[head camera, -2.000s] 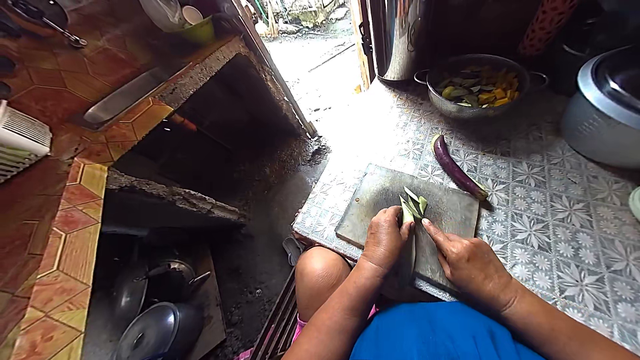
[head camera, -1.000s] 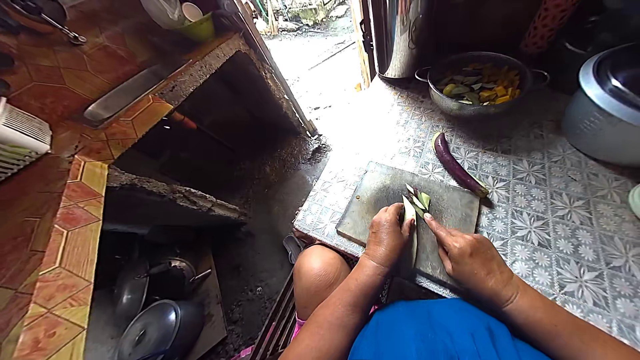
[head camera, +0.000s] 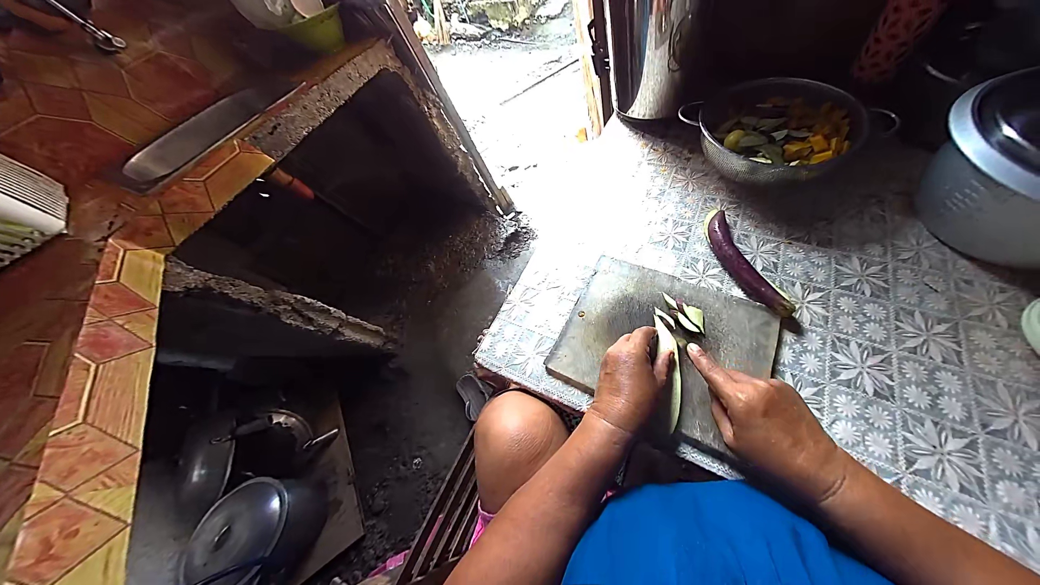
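My left hand holds a long split piece of eggplant lengthwise over a worn cutting board. Beside it, my right hand is closed with the index finger extended; a knife is probably in it, but the handle and blade are mostly hidden. Several small cut eggplant pieces lie on the board just beyond the fingertips. A whole purple eggplant rests on the patterned tablecloth, its lower end near the board's far right corner.
Behind the board stands a metal colander with cut vegetables. A rice cooker is at the right edge, a shiny metal container at the back. To the left are a tiled counter and a lidded pot low down.
The cut eggplant pieces, close against the hands before, now lie spread on the board a little beyond them. Both hands have stayed in nearly the same place.
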